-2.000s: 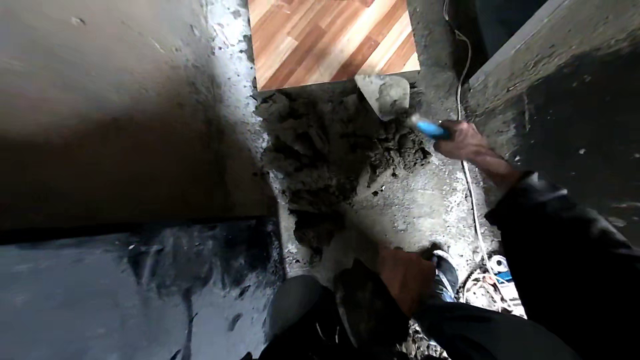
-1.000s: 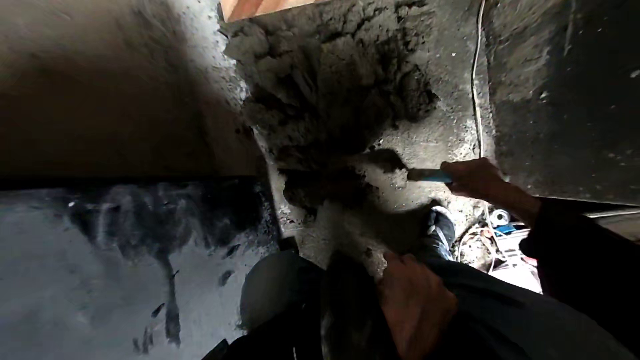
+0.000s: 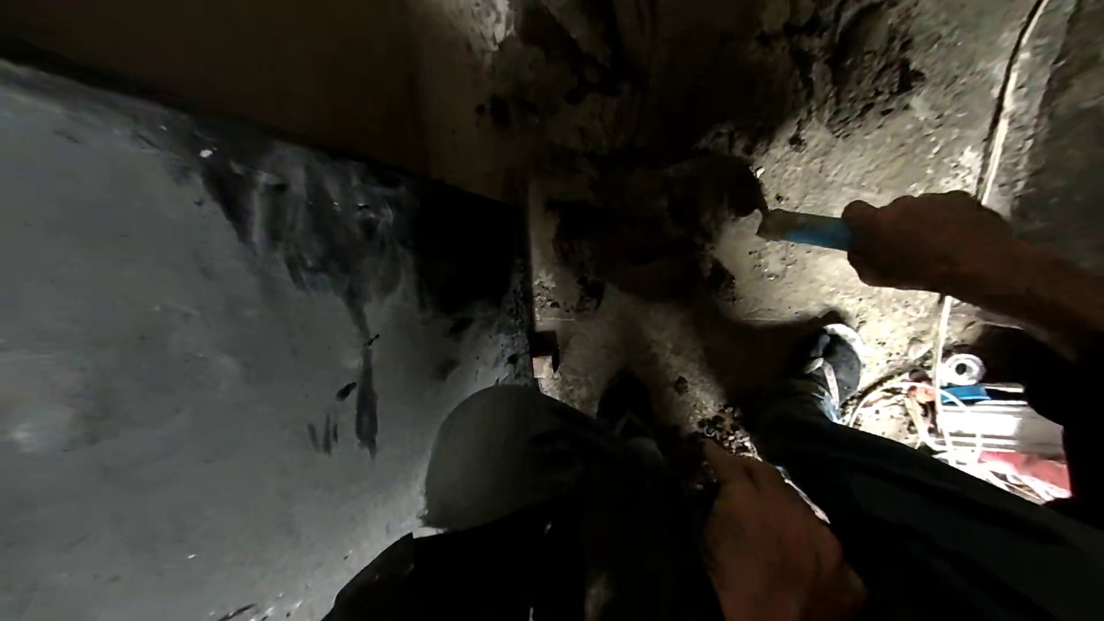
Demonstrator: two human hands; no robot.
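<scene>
In the head view my right hand (image 3: 927,241) grips the blue handle of a trowel (image 3: 811,228). Its blade lies in deep shadow, low over or against the dark wet mortar (image 3: 638,207) on the floor. Near the bottom, my left hand (image 3: 772,535) hangs beside my knee with its back to the camera. Its fingers are hidden, so whether it holds anything does not show.
A grey smeared panel (image 3: 216,345) fills the left side. My shoe (image 3: 837,354) stands on the rough floor. A cable (image 3: 1000,121) runs down the right, past a white roll (image 3: 962,369) and assorted items. A small block (image 3: 543,366) lies at the panel's edge.
The trowel in my right hand has come back from beside the wood-look flooring, toward my feet. The view has shifted strongly, and that flooring is out of sight.
</scene>
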